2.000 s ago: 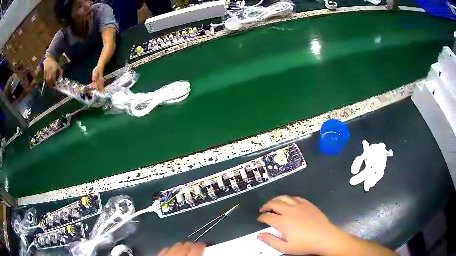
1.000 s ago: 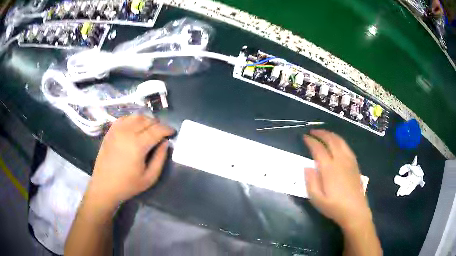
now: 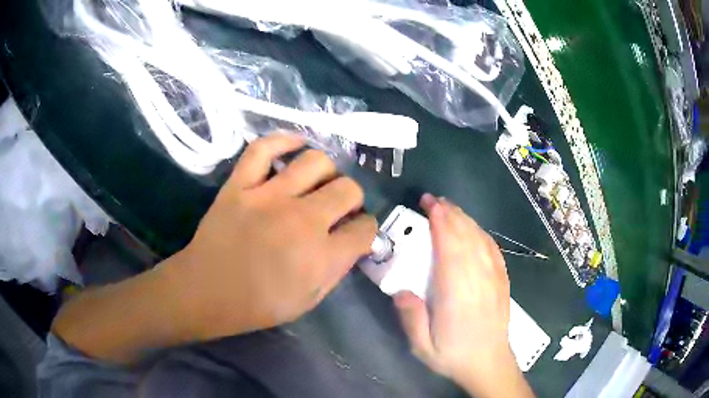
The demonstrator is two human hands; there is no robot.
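A long white plastic bar, likely a cover (image 3: 410, 253), lies flat with a dark hole near its end. My right hand (image 3: 466, 291) grips it across its middle, thumb on one edge and fingers on the other. My left hand (image 3: 284, 233) is curled at the near-left end, its fingertips on a small whitish round piece (image 3: 381, 247) touching the bar; the palm side is hidden. A white plug (image 3: 385, 132) with dark and metal prongs lies just beyond my left hand.
Coiled white cord (image 3: 186, 140) in clear plastic lies at the upper left. An open wired base (image 3: 556, 206) lies along the speckled rail (image 3: 571, 124). Tweezers (image 3: 519, 247), a blue cup (image 3: 602, 295) and a crumpled white glove or cloth (image 3: 574, 342) are at the right.
The view has turned and come closer. My left hand has moved onto the bar's end and holds a small whitish piece there. My right hand now grips the bar across its middle.
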